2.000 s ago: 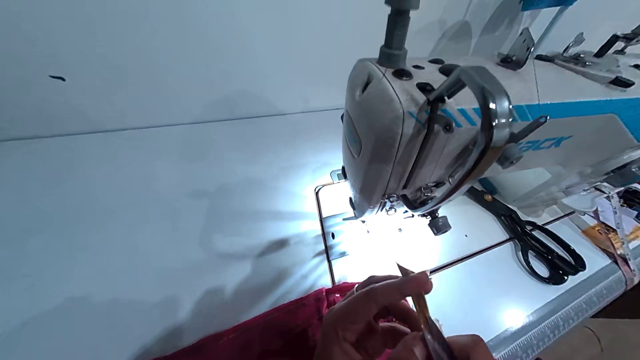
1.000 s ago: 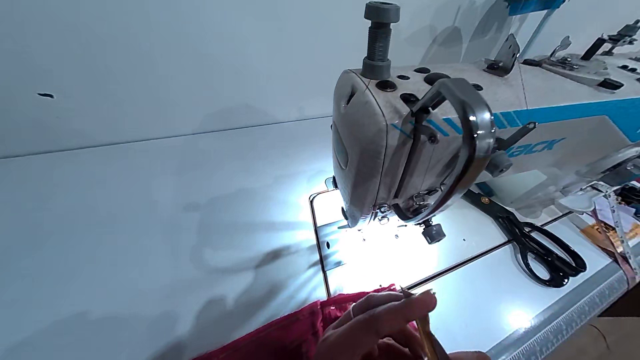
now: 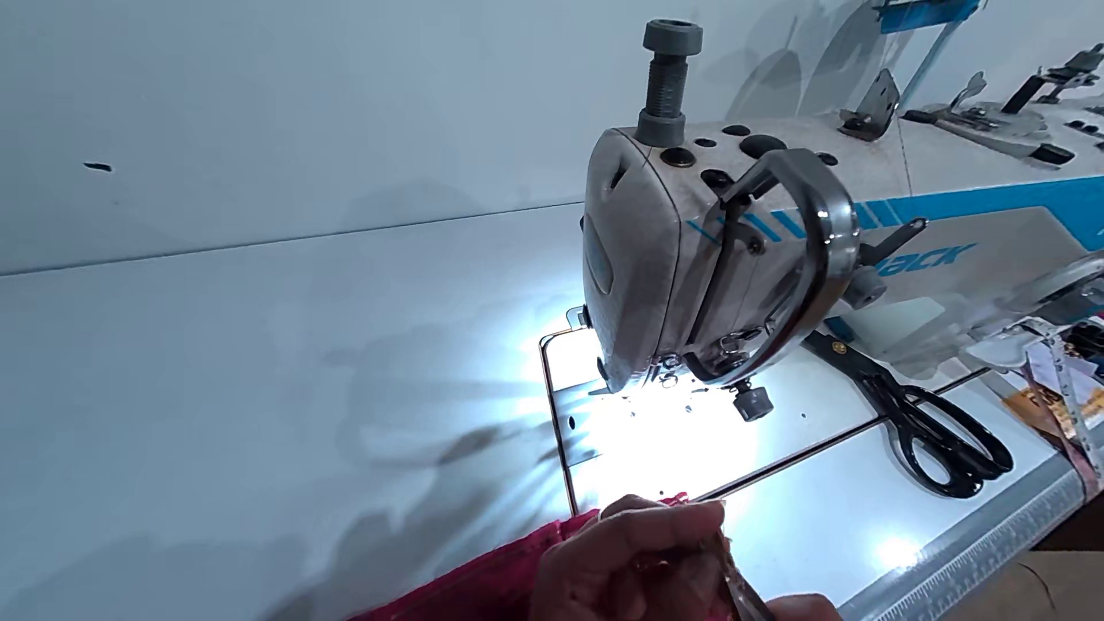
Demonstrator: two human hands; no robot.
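Observation:
Dark red fabric [image 3: 483, 580] lies at the bottom edge, in front of the sewing machine. My left hand [image 3: 625, 561] grips a part of it, fingers curled, just below the brightly lit needle plate. My right hand [image 3: 804, 607] shows only as a bit at the bottom edge, beside a slim pointed metal tool [image 3: 743, 588] whose tip meets the cloth at my left fingertips. The tool's kind cannot be told, and its lower end is out of view. The Jack sewing machine's head [image 3: 638, 259] stands above and beyond both hands.
Black-handled scissors [image 3: 944, 444] lie on the table right of the needle area, blades partly under the machine arm. A clear ruler [image 3: 983, 548] runs along the front edge. A measuring tape [image 3: 1068, 392] and papers lie at the far right. A pale wall stands behind.
The tool and my right hand have shifted lower and partly out of view. My left hand stays on the red fabric. The view has moved slightly.

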